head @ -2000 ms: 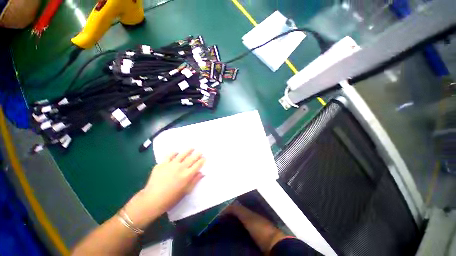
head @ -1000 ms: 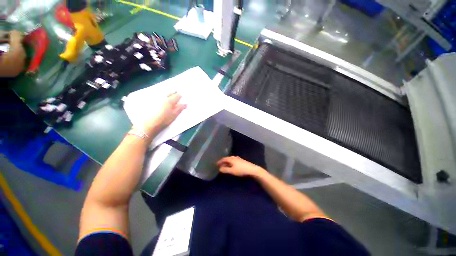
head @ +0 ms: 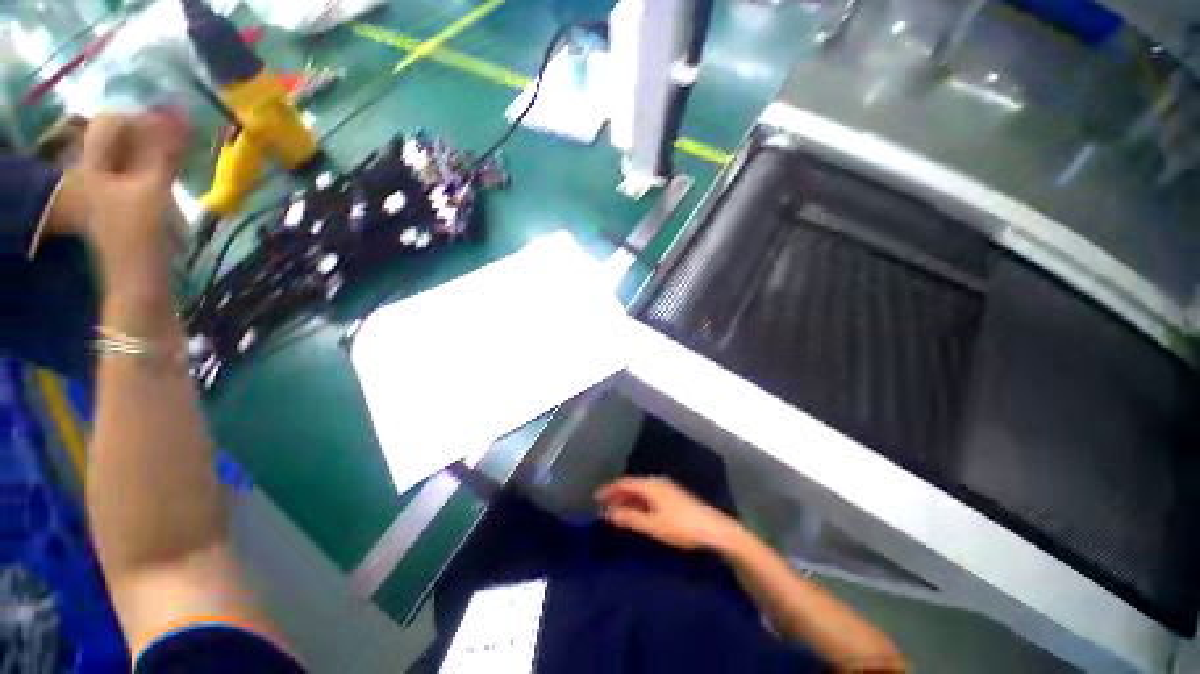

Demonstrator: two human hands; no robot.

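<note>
A white paper sheet [head: 494, 356] lies on the green bench, partly over a steel ruler [head: 398, 533]. A pile of black cable harnesses [head: 349, 237] with white labels lies behind it. A yellow heat gun [head: 263, 138] with a dark nozzle is beyond the pile's left part. My left hand [head: 129, 165] is raised off the sheet at the upper left, blurred, with a reddish blur at its fingers; whether it holds anything cannot be told. My right hand [head: 665, 511] is low near my lap, loosely curled, with nothing visible in it.
A mesh-belt machine [head: 842, 277] in a white frame adjoins the bench's right side. A white post [head: 645, 92] stands at the bench's back, with a smaller white sheet [head: 569, 99] beside it. Another person's dark sleeve [head: 37, 211] is at the left edge. Blue bins are at lower left.
My left hand has left the paper sheet and moved to the upper left, beside the other person's arm. My right hand stays low by my lap. The view has swung right.
</note>
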